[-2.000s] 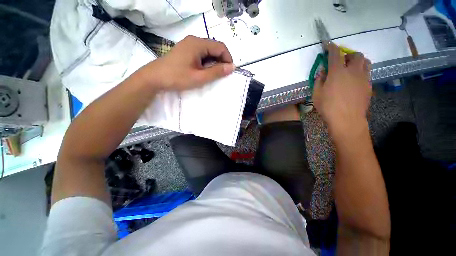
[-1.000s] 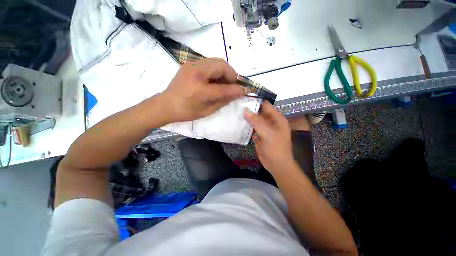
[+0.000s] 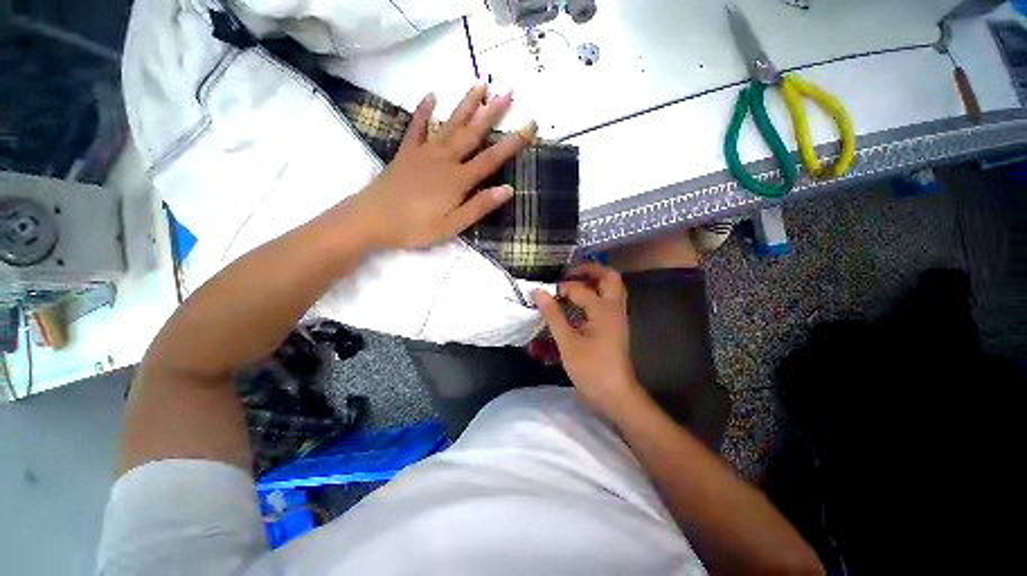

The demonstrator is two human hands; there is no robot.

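The plaid cloth (image 3: 543, 208), black, cream and yellow, lies flat at the table's front edge, joined to the white lining (image 3: 282, 169) that spreads to the left. My left hand (image 3: 434, 186) lies palm down with fingers spread across the plaid and lining. My right hand (image 3: 591, 332) pinches the lining's corner just below the plaid's lower edge, over my lap. The machine's presser foot area (image 3: 535, 34) is at the top, apart from the cloth.
Scissors with green and yellow handles (image 3: 767, 74) lie on the table at right. A brown-handled tool (image 3: 965, 92) lies farther right. Another machine (image 3: 56, 225) stands at left. A blue crate (image 3: 349, 459) and dark plaid pieces (image 3: 276, 405) are below the table.
My right hand has let go of the scissors and moved left to the cloth's corner. The plaid is now opened flat, and my left hand has changed from pinching to lying spread on it.
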